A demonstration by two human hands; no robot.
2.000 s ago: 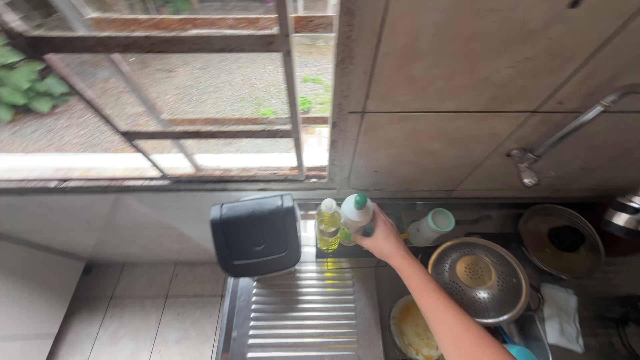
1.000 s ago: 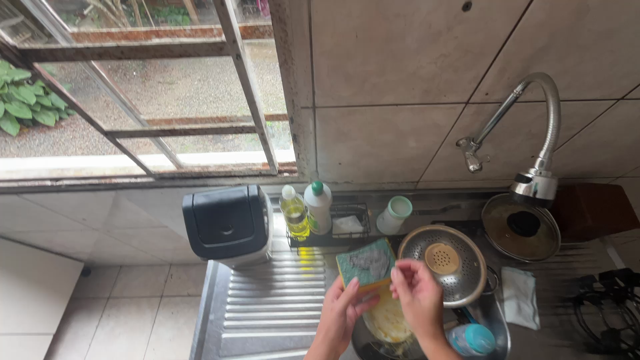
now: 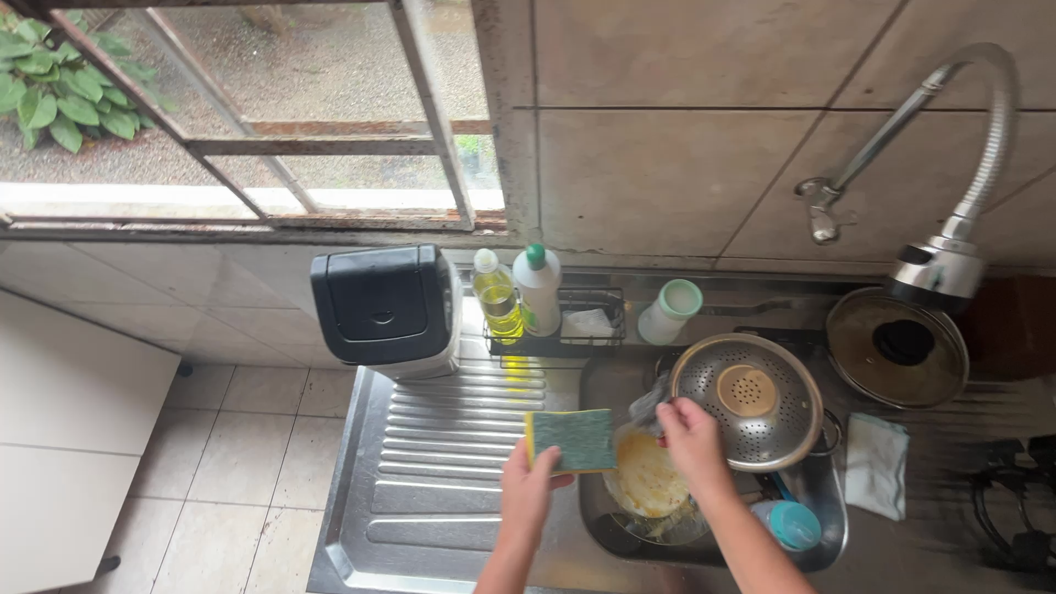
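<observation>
My left hand [image 3: 530, 478] holds a green and yellow scouring sponge [image 3: 573, 441], green side up, over the left edge of the steel sink [image 3: 590, 511]. In my right hand [image 3: 689, 433] is a crumpled grey piece, perhaps steel wool [image 3: 649, 406], pinched by the fingertips above the basin. Beneath the hands a bowl with yellowish residue [image 3: 648, 474] stands in the sink. A steel colander [image 3: 767, 404] lies just right of my right hand, and a turquoise-lidded container [image 3: 794, 525] is under my right forearm.
A wire caddy [image 3: 596, 338] by the wall holds a yellow liquid bottle [image 3: 498, 301], a green-capped bottle [image 3: 538, 293] and a white pad. A black-lidded bin [image 3: 384, 305] stands left. The faucet head [image 3: 936, 268] hangs near a glass lid [image 3: 895, 351]. A folded cloth [image 3: 876, 466] lies right.
My right hand let go of the green-capped bottle. The sponge and grey piece were together between both hands one second ago; now they are apart, one in each hand.
</observation>
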